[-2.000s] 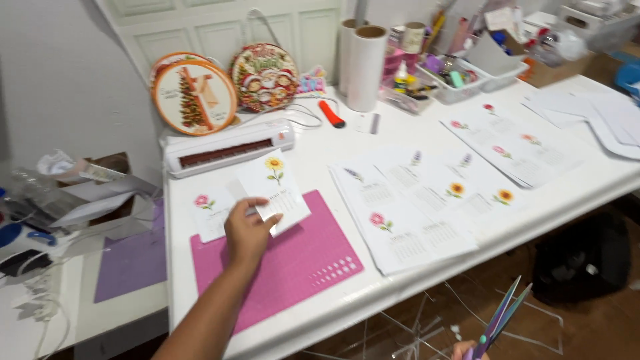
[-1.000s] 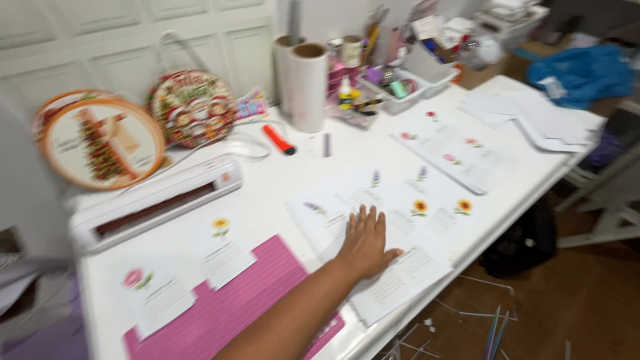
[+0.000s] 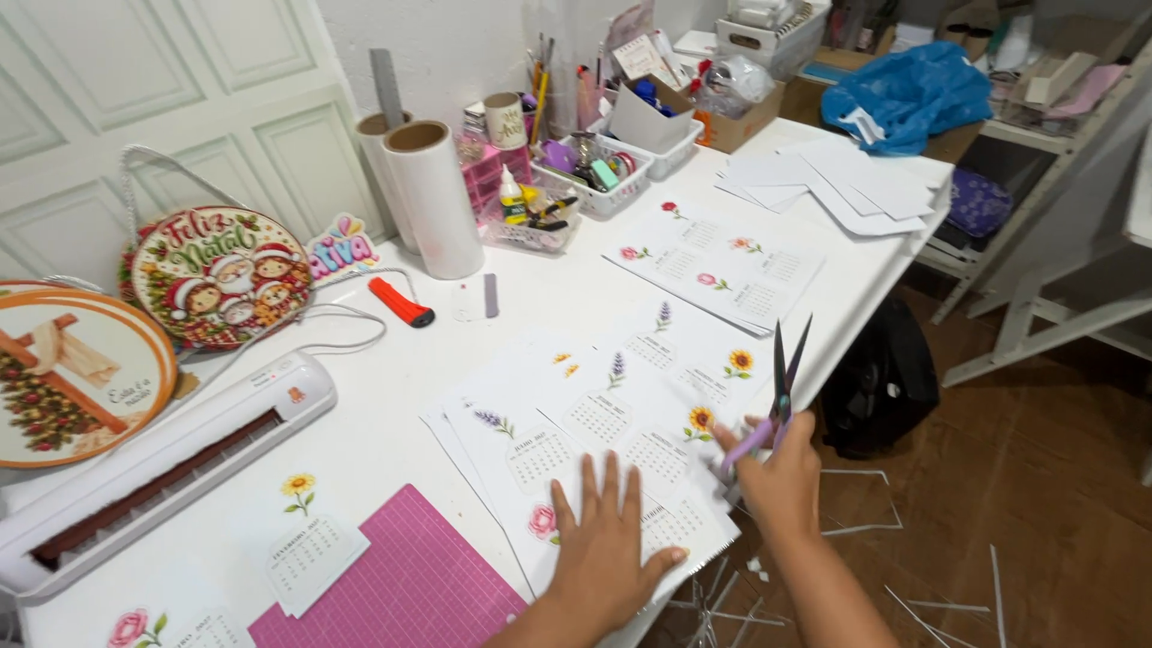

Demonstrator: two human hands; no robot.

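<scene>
My left hand (image 3: 603, 549) lies flat with spread fingers on printed calendar sheets (image 3: 558, 414) decorated with lavender, sunflowers and a rose. My right hand (image 3: 778, 477) grips scissors (image 3: 781, 396) with purple handles, their blades pointing up and slightly apart, over the right edge of the sheets. A cut calendar card with a yellow flower (image 3: 306, 549) rests partly on the pink cutting mat (image 3: 396, 576). Another card with a pink rose (image 3: 135, 625) is at the lower left, cut off by the frame. Farther back lies a stack of rose calendar sheets (image 3: 720, 261).
A white laminator (image 3: 171, 468) stands at the left, with an orange utility knife (image 3: 400, 301) behind it. Film rolls (image 3: 436, 198) and supply baskets (image 3: 598, 193) line the wall. White papers (image 3: 828, 184) lie at the far right end. Paper strips (image 3: 945, 605) litter the floor.
My left hand has moved from the small cards onto the calendar sheets. The cards it held are now laid down at the left. My right hand has raised the scissors over the table edge.
</scene>
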